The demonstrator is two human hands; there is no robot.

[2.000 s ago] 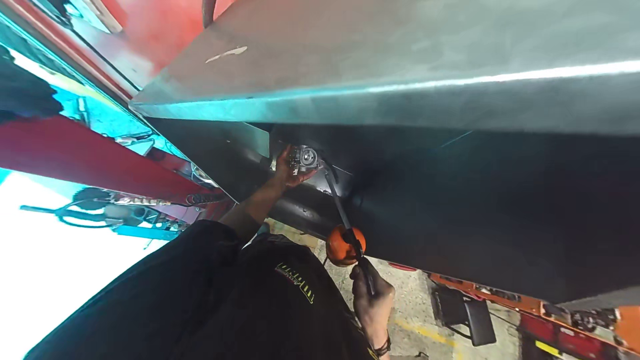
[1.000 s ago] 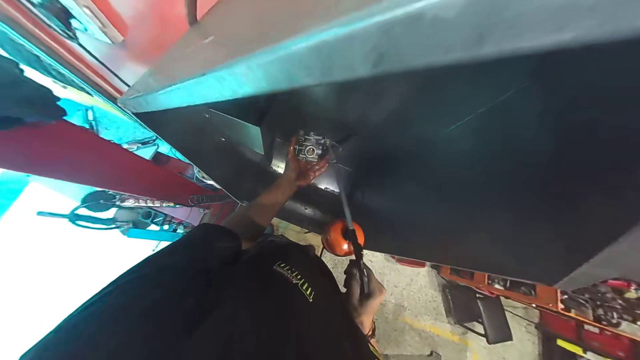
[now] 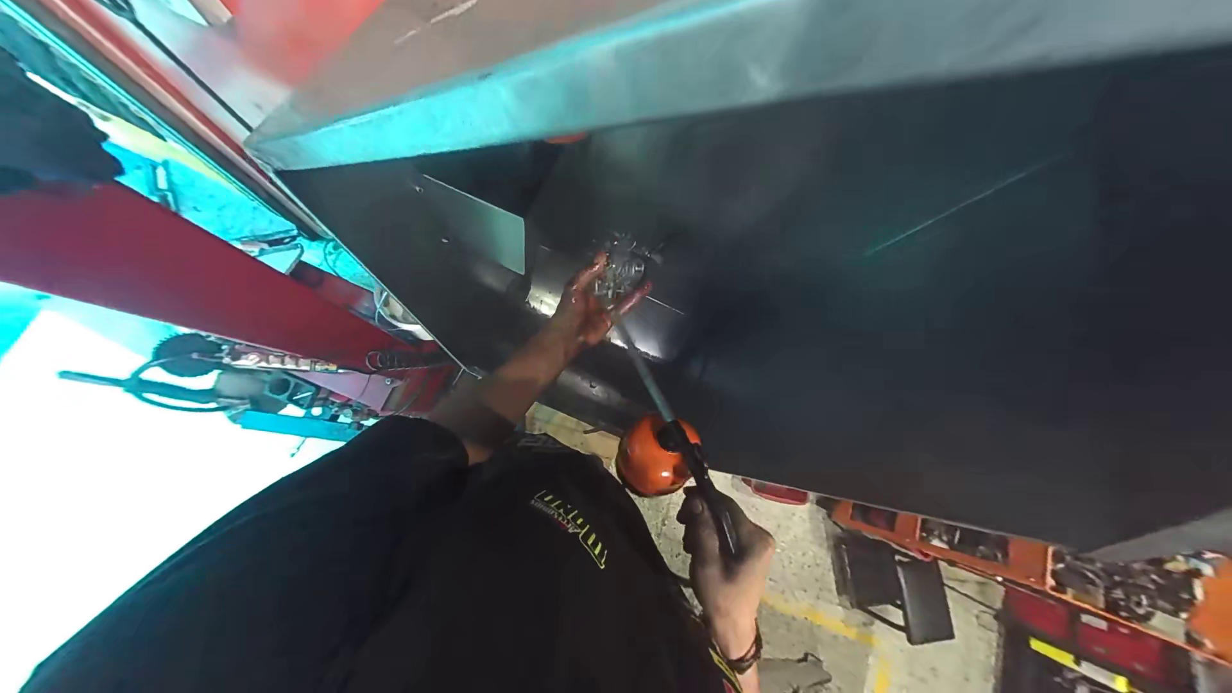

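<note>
My left hand (image 3: 582, 306) holds a small silvery metal part (image 3: 621, 269), perhaps a carburetor or similar casting, in its fingers beneath a dark sheet-metal panel (image 3: 818, 337). My right hand (image 3: 722, 553) is closed around the black handle of a blow gun with a long metal tube (image 3: 647, 375). The tube's far end meets the lower side of the metal part near my left fingers; whether it touches is unclear. A round orange object (image 3: 656, 456) lies behind the tool, between my hands. A haze partly blurs the metal part.
A pale metal edge (image 3: 481, 115) runs across above my hands. Red beams (image 3: 212, 260) and hoses stand at the left. An orange tray of parts (image 3: 1035, 563), a black folding seat or panel (image 3: 924, 597) and red cases (image 3: 1097, 635) are at the lower right, over a yellow-lined floor (image 3: 818, 616).
My left hand has opened more around the metal part, which has turned in its grasp. A haze now shows around the part. My right hand still holds the tool.
</note>
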